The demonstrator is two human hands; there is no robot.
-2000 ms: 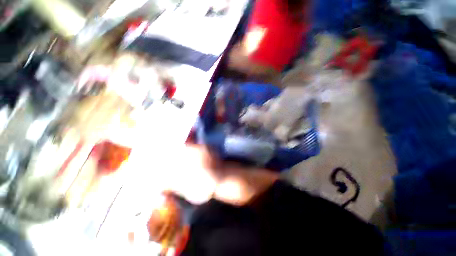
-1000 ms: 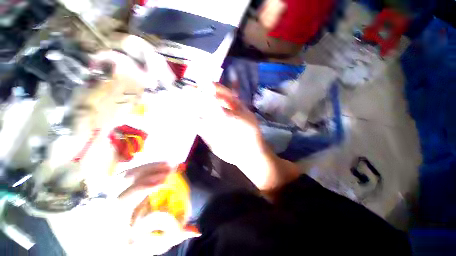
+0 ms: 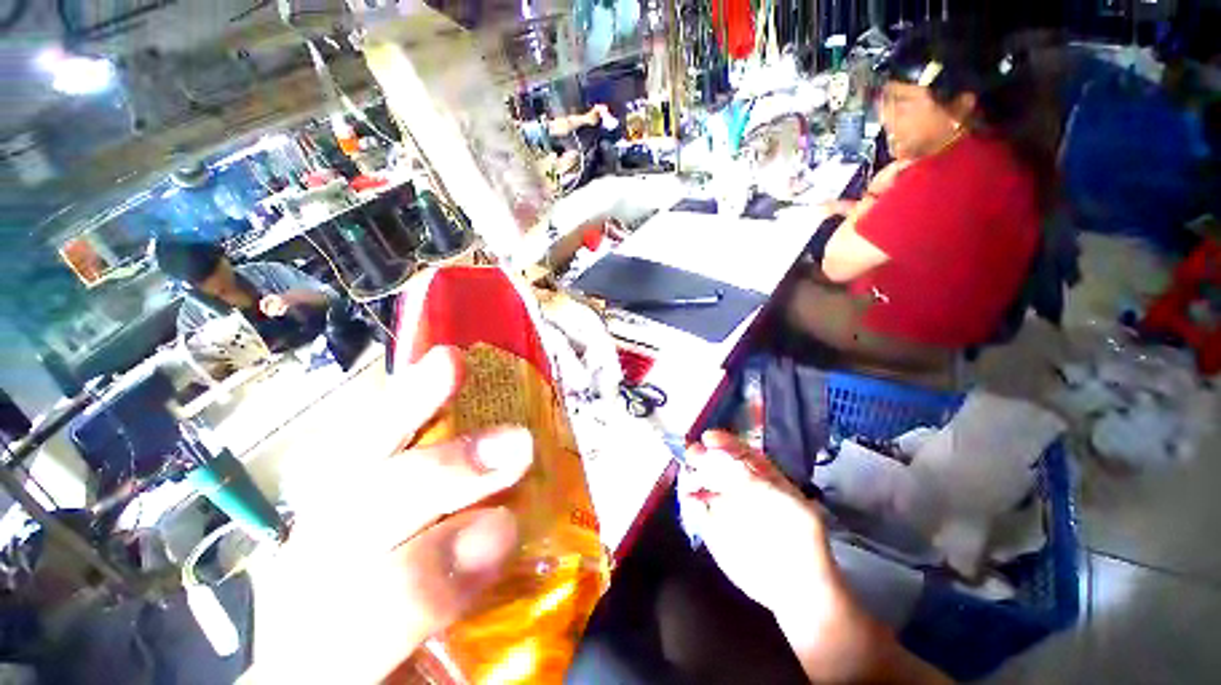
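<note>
A clear bottle of amber liquid with a red upper part (image 3: 546,589) stands large and tilted, close in front of me. My left hand (image 3: 442,515) is wrapped round it from the left, washed out by glare. My right hand (image 3: 753,522) is at the table's front edge, right of the bottle. Its fingers are closed on a small, thin blue-white thing (image 3: 679,450), mostly hidden and too small to name.
A dark cloth panel (image 3: 656,290) lies on the white table (image 3: 730,245), with black-handled scissors (image 3: 644,396) nearer. A person in red (image 3: 951,241) sits beyond. A blue crate (image 3: 1067,535) holding pale cloth is at right. A teal holder (image 3: 238,493) is at left. Another person (image 3: 255,301) sits far left.
The view has tilted up and sharpened. The bottle, low by the table's front before, is now raised close to me in my left hand. My right hand has moved lower and to the right in view.
</note>
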